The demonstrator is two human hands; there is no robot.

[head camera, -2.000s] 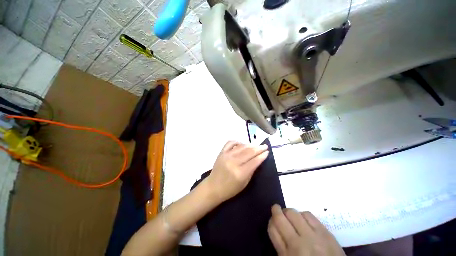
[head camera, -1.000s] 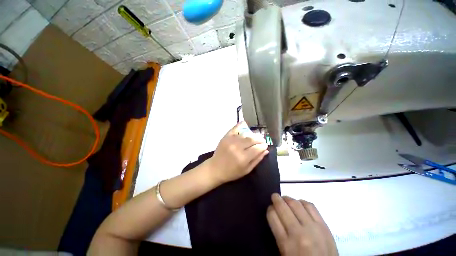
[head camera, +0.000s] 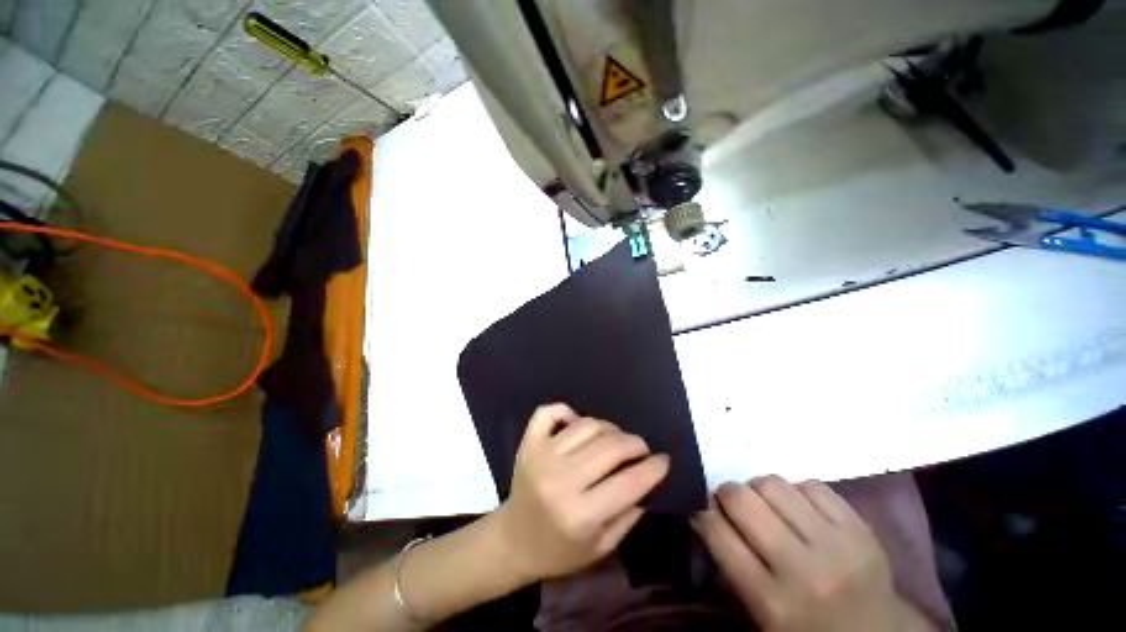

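Observation:
A dark fabric piece (head camera: 574, 358) lies on the white tabletop, its narrow tip under the presser foot (head camera: 637, 240) of the sewing machine (head camera: 766, 74). Its lower end reaches the table's front edge. My left hand (head camera: 590, 482) rests on the lower part of the fabric with fingers curled; a bracelet is on that wrist. My right hand (head camera: 803, 543) pinches the fabric's lower right corner between thumb and fingers at the table edge. Whether my left fingers pinch the cloth is unclear.
Blue-handled thread snips (head camera: 1050, 228) lie right of the needle. A yellow-black screwdriver (head camera: 290, 47) lies by the wall. Dark cut pieces (head camera: 296, 407) hang along the orange-taped left edge (head camera: 351, 370). An orange cable (head camera: 161, 253) loops over brown cardboard (head camera: 124, 494).
My left hand has moved from beside the needle down to the fabric's lower part. My right hand has shifted down to the corner. The view has shifted, and the blue rounded end is out of frame.

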